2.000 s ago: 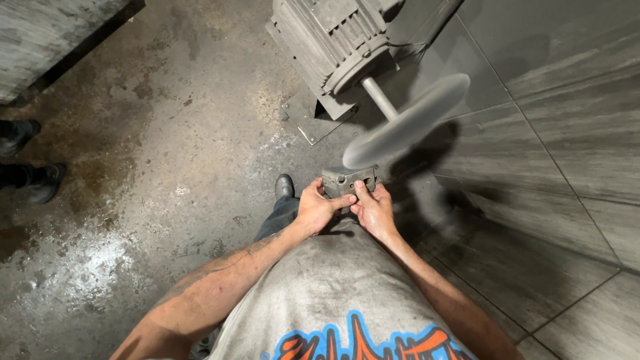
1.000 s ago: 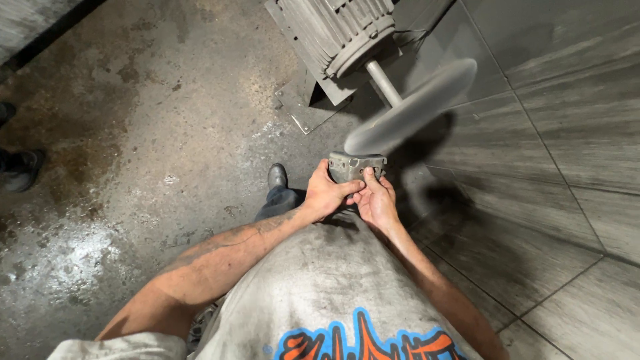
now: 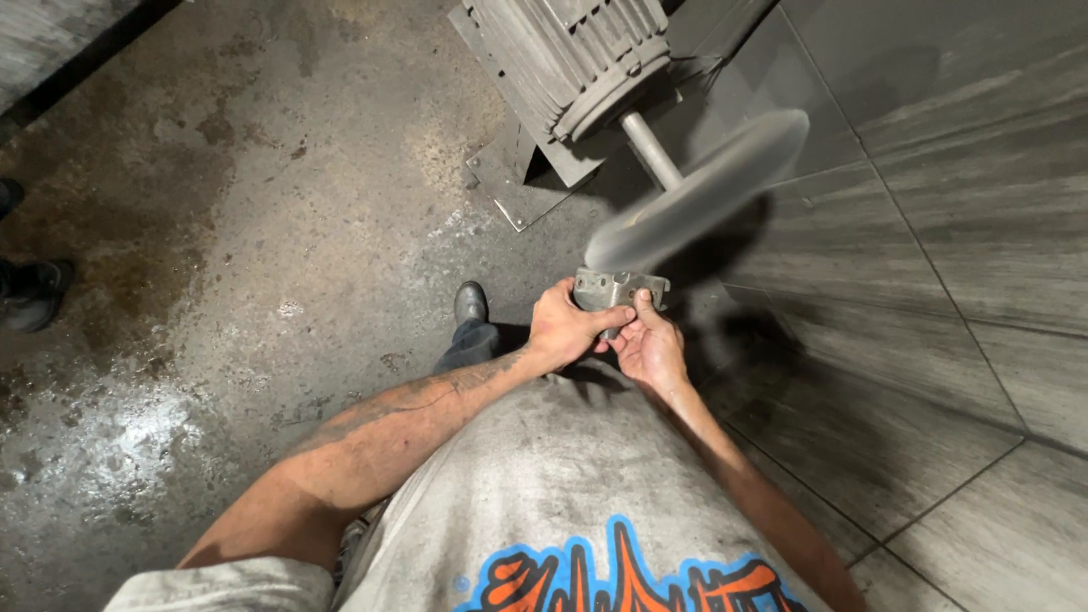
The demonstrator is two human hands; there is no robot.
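Both my hands grip a small grey metal part with holes in front of my waist. My left hand holds its left side, its thumb across the near face. On the right side, my right hand has its thumb on the part and its fingers curled below. Right above the part is the lower edge of a buffing wheel, blurred as if spinning; whether they touch I cannot tell. A steel shaft joins the wheel to a finned electric motor.
A metal base plate lies under the motor on the stained concrete floor. Large grey tiles line the right side. At the far left are another person's dark shoes, below a grey surface's edge.
Between the earlier frames and now, the metal part has been turned in my hands, so its holed face shows differently. Both hands have kept hold of it close to the wheel.
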